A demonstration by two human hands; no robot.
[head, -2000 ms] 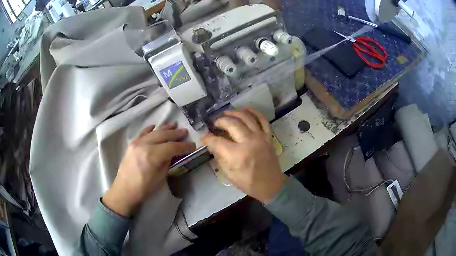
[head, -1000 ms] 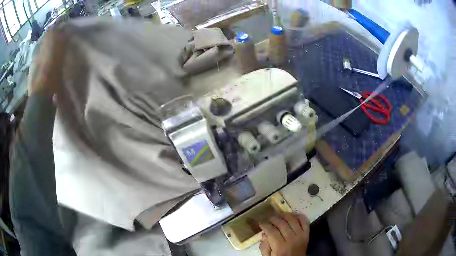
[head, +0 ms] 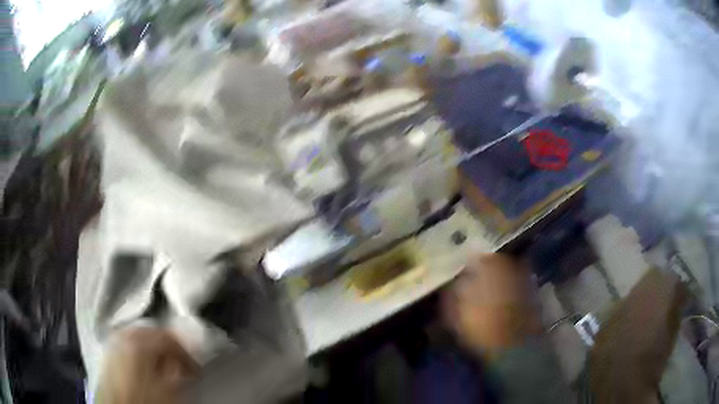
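The frame is strongly blurred. The pale beige garment panel (head: 150,201) spreads over the left side of the table and hangs in folds at the front left. My left hand (head: 150,364) is at the bottom left against the cloth; its fingers are too blurred to tell a grip. My right hand (head: 493,300) is at the table's front edge, right of the tray cut-out (head: 386,270); its fingers are blurred too. The overlock machine (head: 311,162) stands in the middle, and its silvery cloth plate (head: 303,248) is bare of cloth.
Red-handled scissors (head: 547,150) lie on the blue board (head: 504,185) at the right. A white tape reel (head: 574,69) is near the wall, with tape running to the machine. Bundles of cut pieces (head: 619,251) and a brown cloth piece (head: 642,335) are at the lower right.
My left hand has come from the far left down to the front left, and the panel's near part is now folded there. My right hand has moved off the tray to the right. The view has shifted.
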